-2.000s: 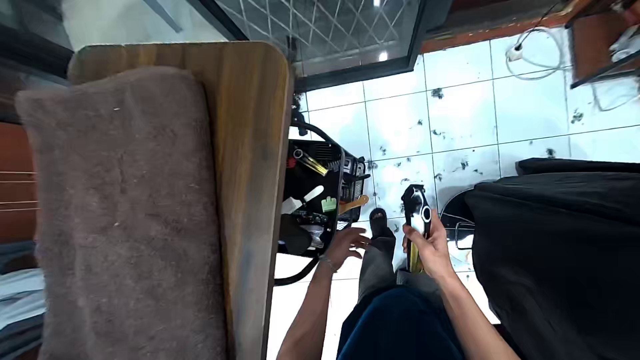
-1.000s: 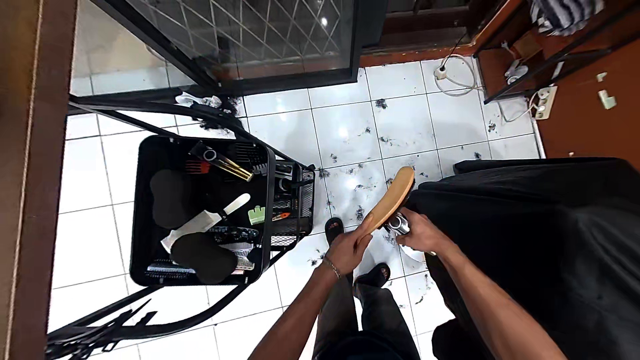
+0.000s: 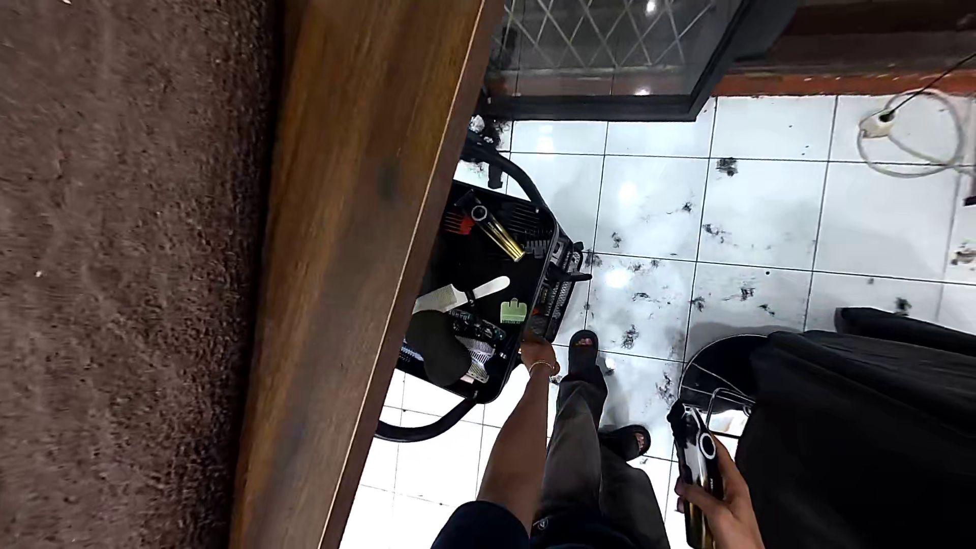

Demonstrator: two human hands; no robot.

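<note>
My right hand is closed around a black, silver and gold hair clipper, its blade end pointing up the view. My left hand reaches to the right side of a black trolley tray; its fingers are largely hidden at the side rack, so what it holds cannot be told. In the tray lie a second gold and black clipper, a white-handled comb, a pale green clipper guard, a red guard and a dark oval thing.
A wooden table edge with a brown towel fills the left. A black cape drapes at the right. Dark hair clippings dot the white tiles. A white cable lies at upper right, near a dark-framed glass door.
A second ago my left hand held a wooden-backed brush beside the clipper; now that hand is at the trolley's side and the brush is not visible. The clipper remains in my right hand.
</note>
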